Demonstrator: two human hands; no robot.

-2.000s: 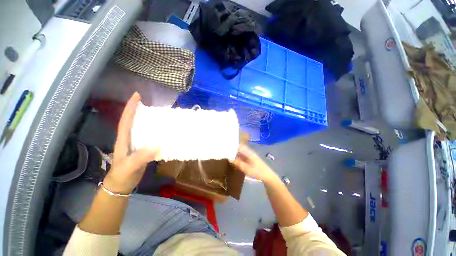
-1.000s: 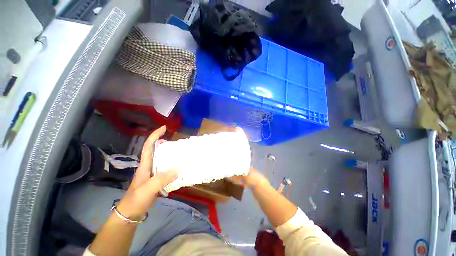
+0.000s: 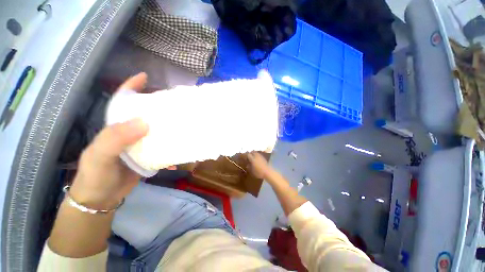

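A fat white cord spool [image 3: 199, 122] lies slantwise across the middle, large and close to the camera. My left hand [image 3: 109, 154] grips its left end, with the thumb over the front and a finger behind. My right hand [image 3: 260, 166] is below the spool's right end, over the cardboard box; its fingertips are partly hidden, and I cannot tell if they hold cord. The open cardboard box [image 3: 220, 175] is below the spool, with a thin pale strand across its opening.
A red stool [image 3: 226, 210] is under the box. A blue plastic crate [image 3: 324, 69] stands behind, with black garments [image 3: 260, 24] on it. Checked cloth [image 3: 173, 40] lies at upper left. The ruler-marked table edge [image 3: 40, 117] and green-and-blue snips [image 3: 18, 95] are at left.
The spool has come closer to the camera and up to the left in my left hand. My right hand remains near the box, now farther from the spool. The view has shifted slightly.
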